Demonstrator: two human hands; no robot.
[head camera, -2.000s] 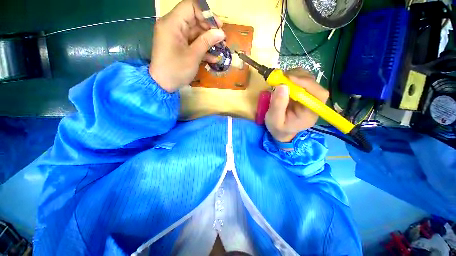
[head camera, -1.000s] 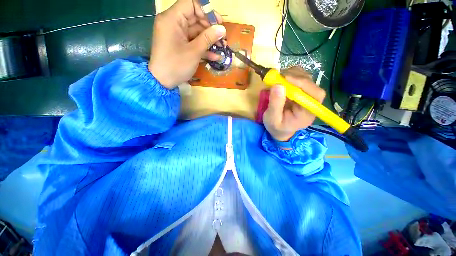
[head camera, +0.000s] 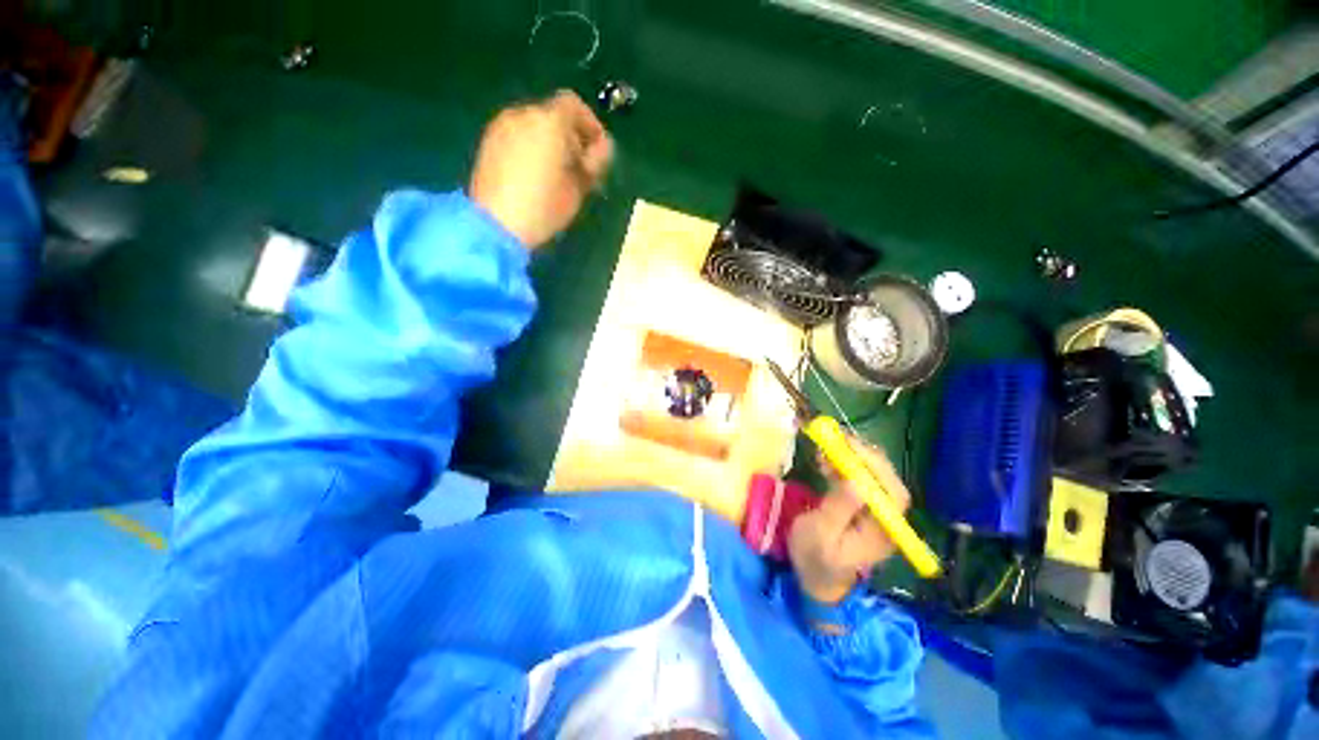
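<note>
My right hand (head camera: 842, 538) grips the yellow soldering iron (head camera: 872, 496); its thin tip points up and left, beside the fixture and off the workpiece. A round dark workpiece (head camera: 687, 389) sits in the centre of the orange-brown fixture (head camera: 658, 422) on the pale yellow board (head camera: 596, 460). My left hand (head camera: 543, 166) is stretched out beyond the board with its fingers curled and blurred. Whether it holds anything is hidden. A similar small round part (head camera: 618, 96) lies on the green bench just past its fingers, with a small gap.
A black fan (head camera: 774, 275) and a round pot with silvery bits (head camera: 885, 340) stand beyond the board. The pink block (head camera: 765, 510) is by my right hand. At right are the blue station (head camera: 989, 448), a yellow sponge block (head camera: 1076, 523) and a second fan (head camera: 1179, 574).
The view has shifted and shows more bench. My left hand has left the workpiece and reached forward; the workpiece now sits on the fixture alone. The iron tip has moved away from it.
</note>
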